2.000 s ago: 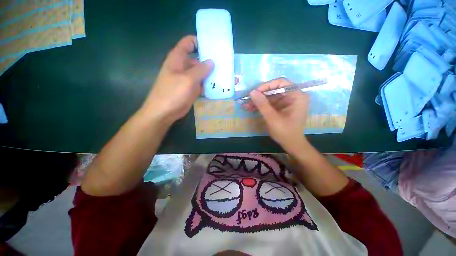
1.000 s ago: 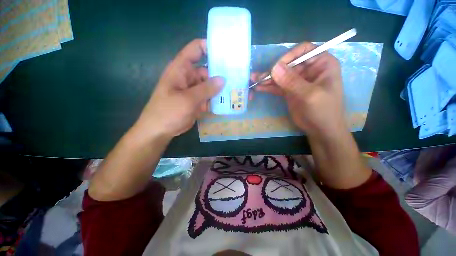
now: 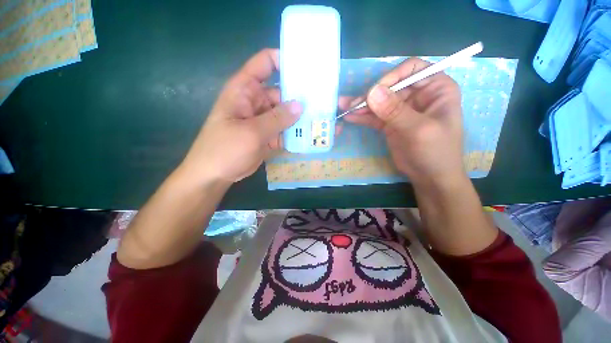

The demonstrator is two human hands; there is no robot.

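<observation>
My left hand holds a white-to-light-blue plastic housing upright in the view, thumb on its face. A tan adhesive piece with small holes lies on the housing's near end, beside two small dark slots. My right hand holds silver tweezers like a pen. Their fine tip is at the housing's right edge, by the adhesive piece. The working adhesive sheet lies under my hands, with a tan strip of pieces along its near edge.
Spare adhesive sheets lie at the upper left. A jumbled pile of light-blue housings lies at the right. A light-blue edge shows at the far left. Clear plastic is below the bench edge. Another person's pink sleeve or clothing shows at the lower right.
The tan piece, absent from the housing two seconds ago, is now on its near end. The tweezers have moved from over the sheet to the housing's edge. Little has changed in the last second.
</observation>
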